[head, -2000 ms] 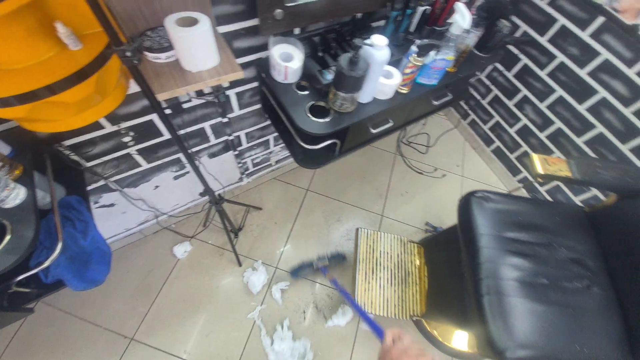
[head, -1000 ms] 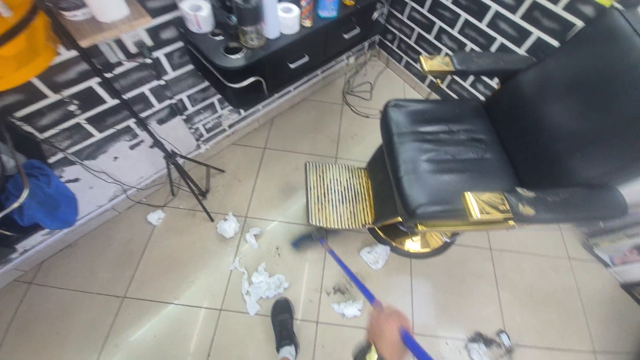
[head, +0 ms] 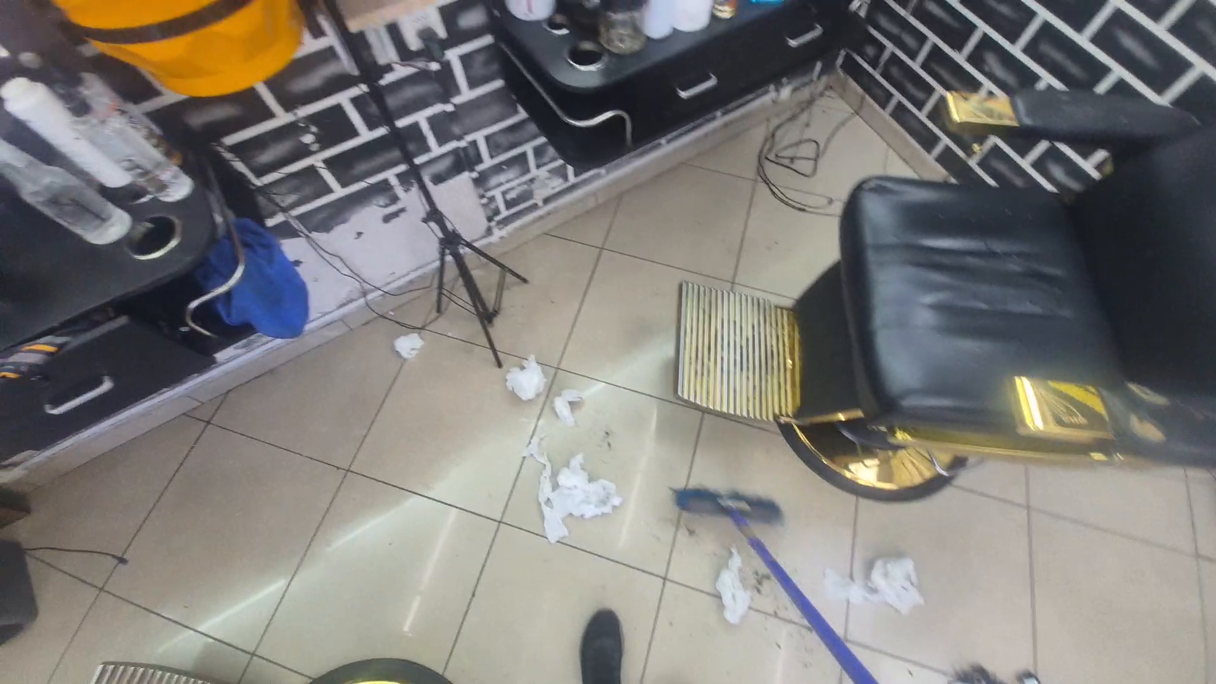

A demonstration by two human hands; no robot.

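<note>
A broom with a dark blue head (head: 730,504) and a blue handle stands on the beige floor tiles, its handle running out of the bottom edge of the view. Neither of my hands shows now. Crumpled white tissues lie around the broom: one (head: 732,587) just below the head, another (head: 893,582) right of the handle, and a larger torn bunch (head: 578,489) to the left. Smaller pieces (head: 525,378) lie farther back, near the tripod. Dark hair clippings are scattered near the tissue below the head.
A black barber chair (head: 978,294) with a ribbed gold footrest (head: 736,351) stands at the right. A black tripod (head: 454,242) is near the wall. Cables (head: 793,157) lie under the black counter (head: 655,90). My dark shoe (head: 601,646) is at bottom centre.
The view has shifted left since a second ago. The hand on the broom handle has left the view. The broom head, beside the footrest earlier, is now on the tiles nearer to me.
</note>
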